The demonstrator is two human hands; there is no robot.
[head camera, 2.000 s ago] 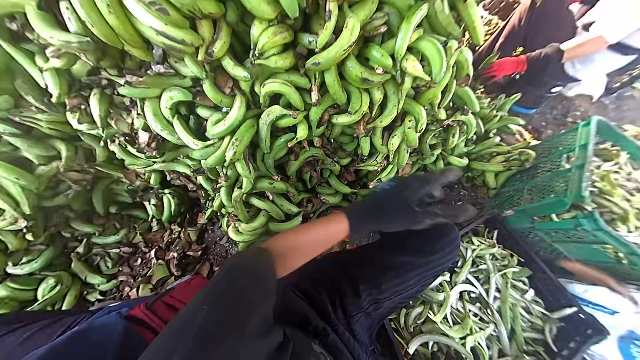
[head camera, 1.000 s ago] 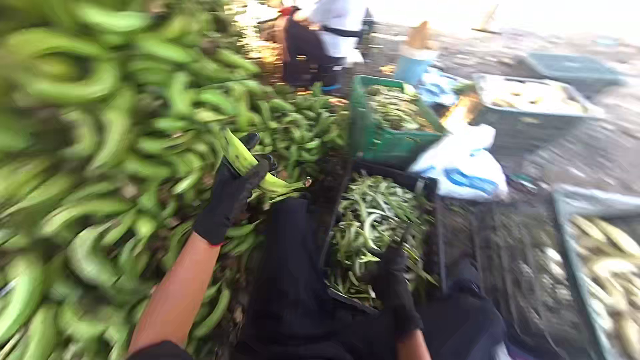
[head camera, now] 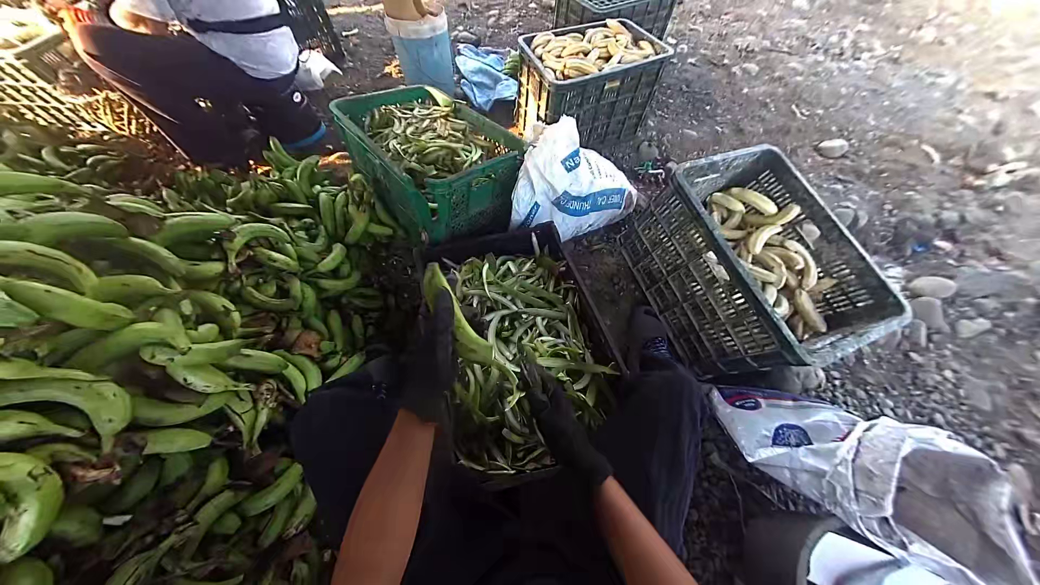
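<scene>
My left hand (head camera: 431, 357), in a dark glove, grips a green plantain (head camera: 459, 321) over a black crate (head camera: 597, 325) between my legs. The crate holds many strips of green peel (head camera: 528, 317). My right hand (head camera: 561, 418), also in a dark glove, is over the peels near the plantain's lower end. Its fingers are partly curled, and whether they hold a small tool cannot be told. A large pile of green plantains (head camera: 162, 325) lies to the left.
A green crate of peels (head camera: 479, 195) stands ahead, beside a white sack (head camera: 569, 183). Dark crates of peeled plantains stand at right (head camera: 691, 284) and farther back (head camera: 585, 97). A person (head camera: 219, 73) crouches at upper left. Another sack (head camera: 877, 463) lies at lower right.
My left hand reached over the pile, then held the plantain above it; now the plantain is over the black crate, close to my right hand. The view has swung right.
</scene>
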